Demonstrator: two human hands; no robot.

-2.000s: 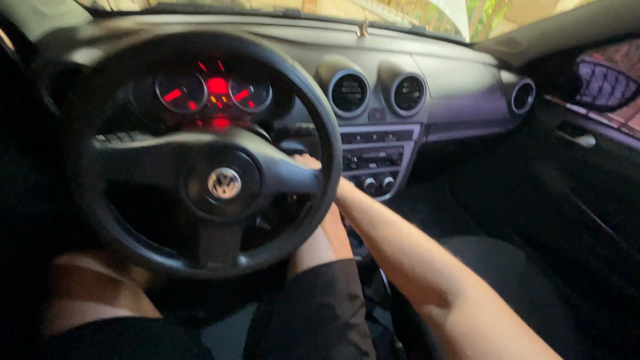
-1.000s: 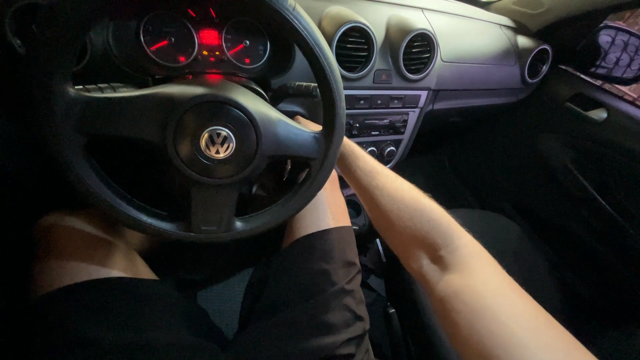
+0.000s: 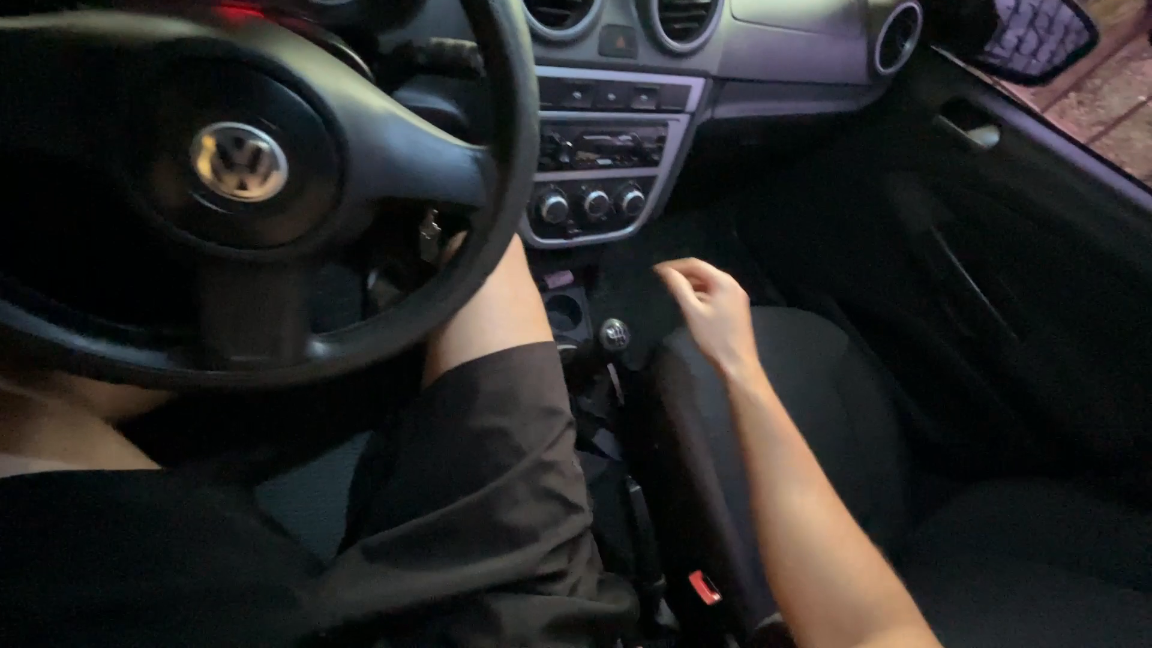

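My right hand (image 3: 711,301) hangs in the air over the front edge of the passenger seat (image 3: 810,378), its fingers loosely curled and nothing seen in them. To its left and a little lower stands the gear shift knob (image 3: 615,335), apart from the hand. A key (image 3: 431,232) hangs by the steering column, behind the black steering wheel (image 3: 517,117) with its Volkswagen badge (image 3: 239,162). My left hand is out of view.
The centre console holds a car radio (image 3: 603,147) and climate knobs (image 3: 596,204). Below them is a cup holder (image 3: 565,310). A red seat belt buckle (image 3: 704,588) sits beside the passenger seat. The passenger door (image 3: 972,270) bounds the right side.
My right hand has come away from behind the wheel's right side, near the steering column, and moved right over the passenger seat. The view has shifted down and to the right.
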